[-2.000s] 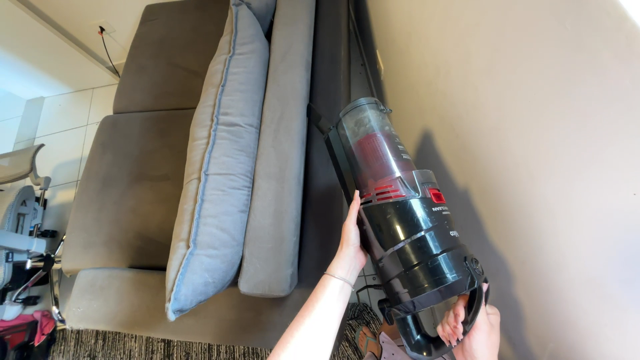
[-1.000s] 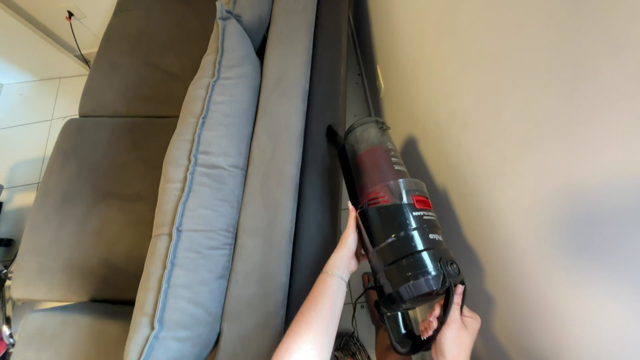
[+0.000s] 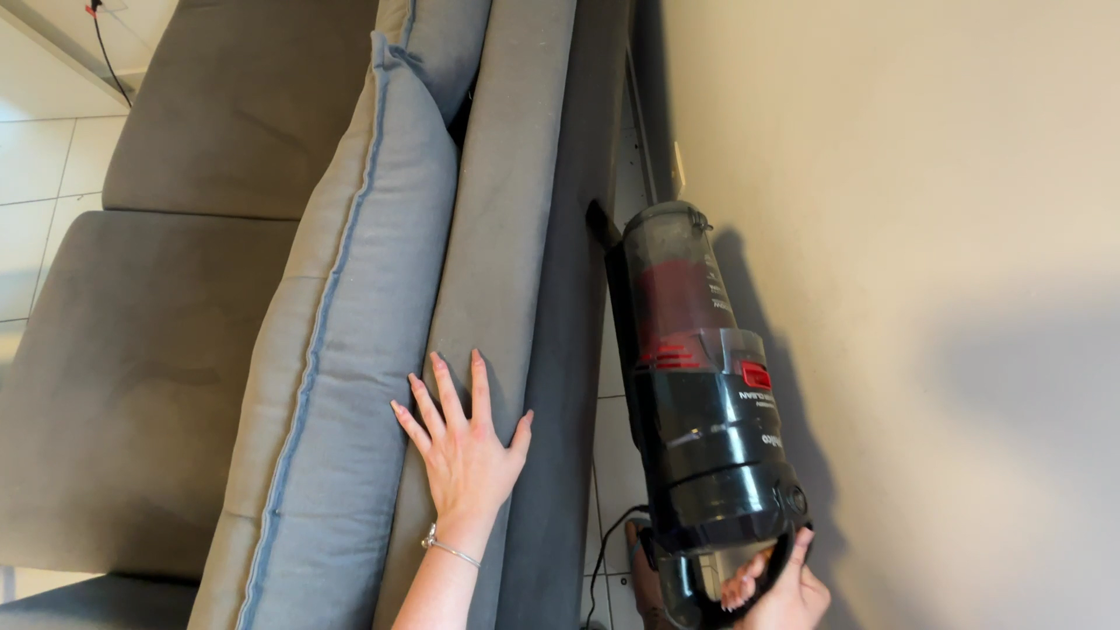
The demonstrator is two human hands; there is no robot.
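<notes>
My right hand grips the handle of a black handheld vacuum cleaner with a clear dust bin and red parts, between the sofa's back and the wall. My left hand, with a bracelet at the wrist, lies with spread fingers on the grey sofa backrest, its fingertips beside a long grey-blue cushion. The vacuum's far end reaches into the gap behind the sofa; its tip is hidden.
Brown-grey seat cushions lie to the left. A beige wall rises on the right. White floor tiles, a black cord and a foot show in the gap. Another cord hangs at top left.
My left hand has let go of the vacuum's side and moved left onto the backrest. My right hand still holds the handle. The view has shifted closer to the sofa.
</notes>
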